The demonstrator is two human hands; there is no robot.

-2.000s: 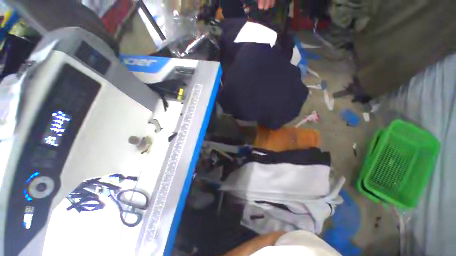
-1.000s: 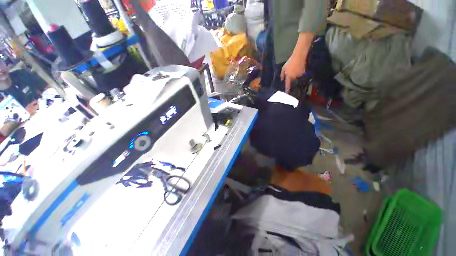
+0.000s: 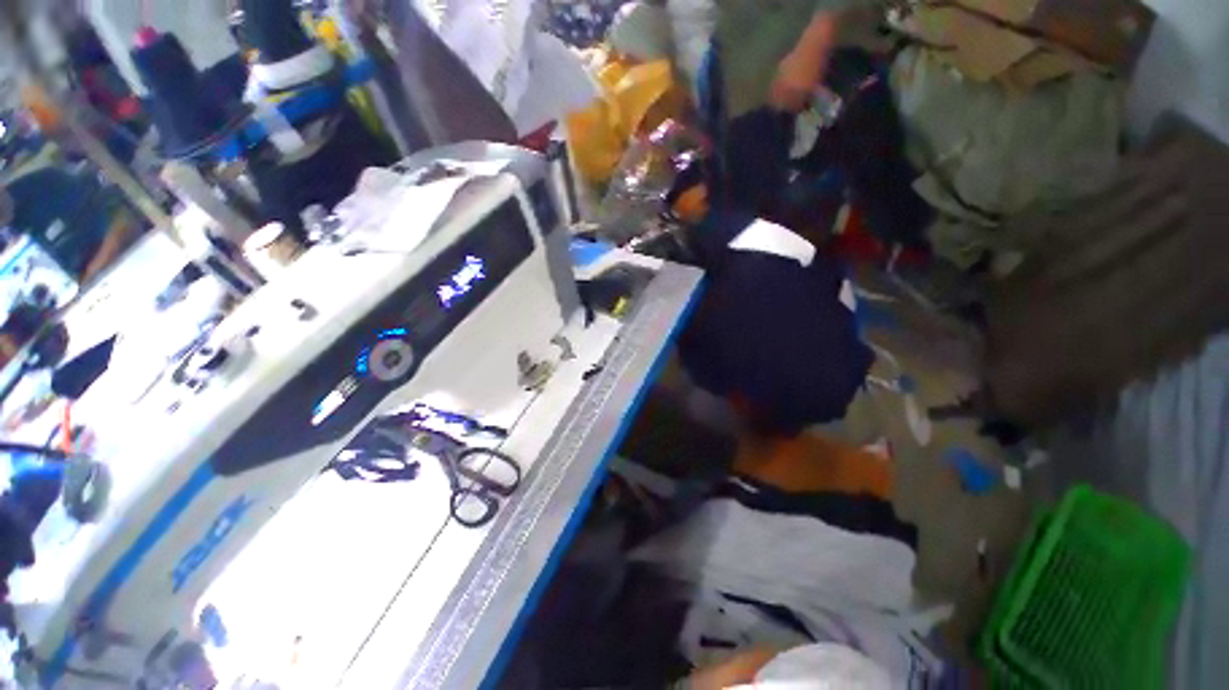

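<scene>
The white sewing machine (image 3: 290, 364) with blue "JACK" lettering and lit digits stands on the white, blue-edged table. Scissors (image 3: 483, 488) with black looped handles lie on the table in front of it, beside a dark tangle (image 3: 380, 456). A stack of black pieces (image 3: 775, 330) with a white piece (image 3: 774, 241) on top is past the table's right end. Light grey and black pieces (image 3: 795, 553) lie in a heap right of the table. Neither of my hands shows clearly; a bit of skin beside white cloth at the bottom edge cannot be told as a hand.
A green plastic basket (image 3: 1089, 593) is on the floor at right. A blurred person's hand (image 3: 805, 65) is at the top. Thread cones (image 3: 173, 95) stand behind the machine. Brown and green cloth (image 3: 1119, 270) is heaped at the right. The table-edge ruler (image 3: 539, 475) runs along the front.
The view has swung up and left from the table end, showing more of the machine. The other person's hand has lifted away from the black stack.
</scene>
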